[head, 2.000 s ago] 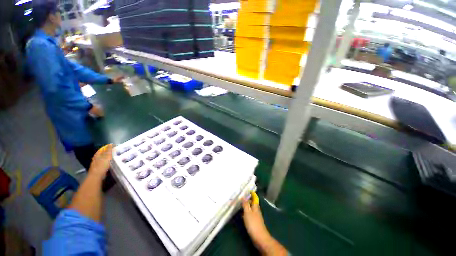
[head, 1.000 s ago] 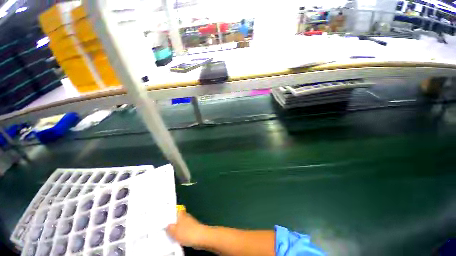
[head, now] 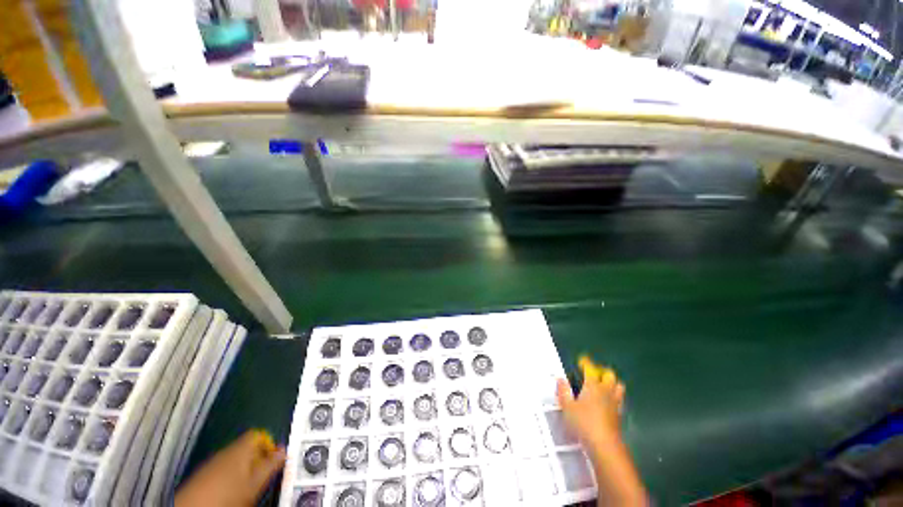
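Observation:
A white compartment tray (head: 525,361) with rows of round dark products lies low in front of me over the green belt. Several of its right-hand pockets hold no product. My left hand (head: 233,470), with a yellow fingertip cover, holds its left edge; the wrist is cut off by the picture's bottom. My right hand (head: 596,406), also with yellow fingertip covers, is at its right edge with the thumb on the rim. The fingers beneath are hidden. A stack of filled trays (head: 149,396) stands to the left, cut off by the picture.
A slanted grey post (head: 188,188) stands behind the trays. Beyond the belt (head: 416,267) is a raised white shelf (head: 446,74) with a dark flat item (head: 332,87). A stack of pale trays (head: 569,168) sits under the shelf. A blue bin (head: 28,188) is far left.
My view has turned right. A filled tray is now apart from the stack, to its right, between both hands. My left hand has come into view; my right hand is at this tray, not the stack.

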